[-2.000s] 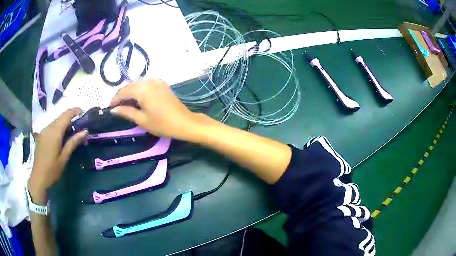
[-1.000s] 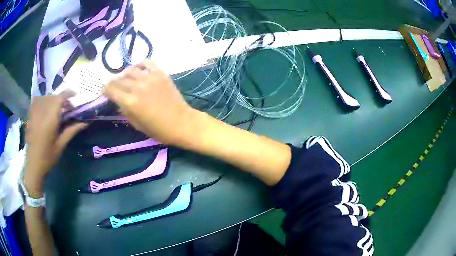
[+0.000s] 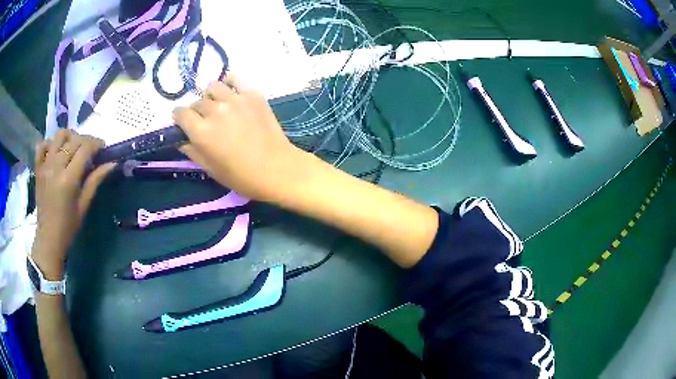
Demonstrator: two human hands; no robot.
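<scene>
A 3D pen (image 3: pixel 141 146) lies across between my two hands, its black face with small marks turned up. My left hand (image 3: pixel 63 174) holds its left end. My right hand (image 3: pixel 233 137) holds its right end and hides it. Just below lies a pink pen (image 3: pixel 152 169), partly under my right hand. Two more pink pens (image 3: pixel 194 213) (image 3: pixel 189 255) and a blue pen (image 3: pixel 222 307) lie in a row nearer me, narrow ends to the left. A black cable (image 3: pixel 315 264) runs from the blue pen's rear.
A white board (image 3: pixel 256 44) at upper left bears black-handled scissors (image 3: pixel 161 70) and pink-black tools. Clear filament coils (image 3: pixel 415 96) lie right of it. Two set-aside pens (image 3: pixel 500 122) (image 3: pixel 556 115) and an open cardboard box (image 3: pixel 626 89) are farther right. A white cloth (image 3: pixel 18 259) is at the left edge.
The held pen has turned from its pink side to its black face. My hands have moved slightly up and apart, and the nearest pink pen is now more exposed.
</scene>
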